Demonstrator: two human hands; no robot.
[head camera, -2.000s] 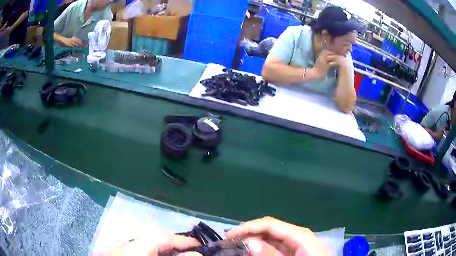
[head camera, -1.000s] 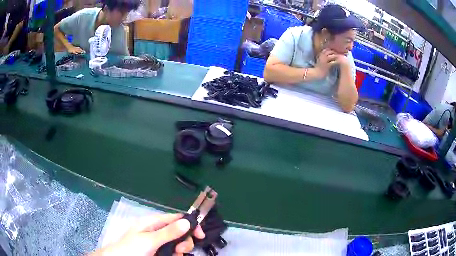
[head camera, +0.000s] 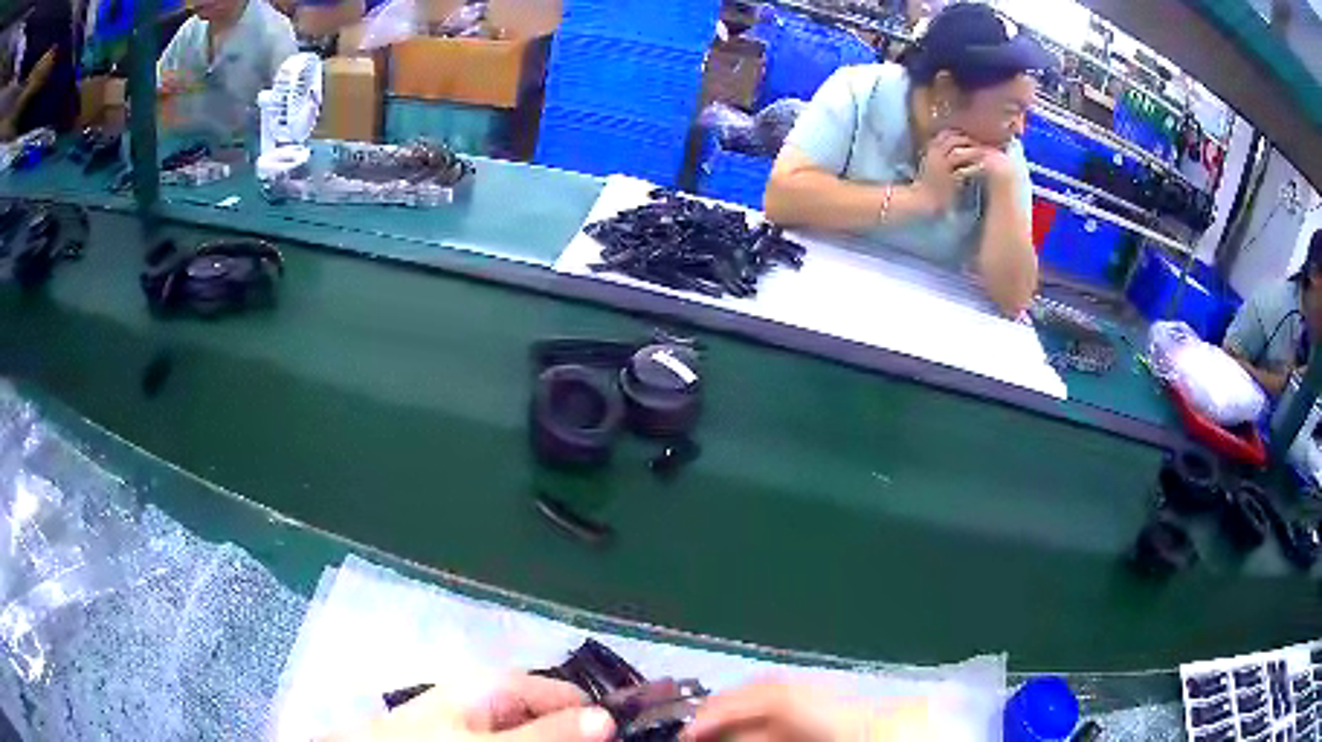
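My left hand (head camera: 529, 707) is at the bottom edge, its fingers on a dark curved piece (head camera: 660, 706) over the white foam sheet (head camera: 392, 638). My right hand (head camera: 790, 713) touches the right end of the same piece. Both hands are cut off by the picture's edge. More glossy black curved pieces (head camera: 597, 667) lie just behind the fingers. The undersides of my hands and the lower part of the held piece are hidden.
Part-built headphones (head camera: 660, 389) and a loose curved piece (head camera: 574, 519) lie on the green belt (head camera: 812, 536). A blue cup (head camera: 1041, 710) and a sheet of dark parts (head camera: 1254, 699) are at right. Bubble wrap (head camera: 87, 580) is at left. A person leans opposite near a black pile (head camera: 689, 247).
A second ago my left hand held up a metal-ended dark part; now both hands are low at a curved piece. The belt items have shifted right.
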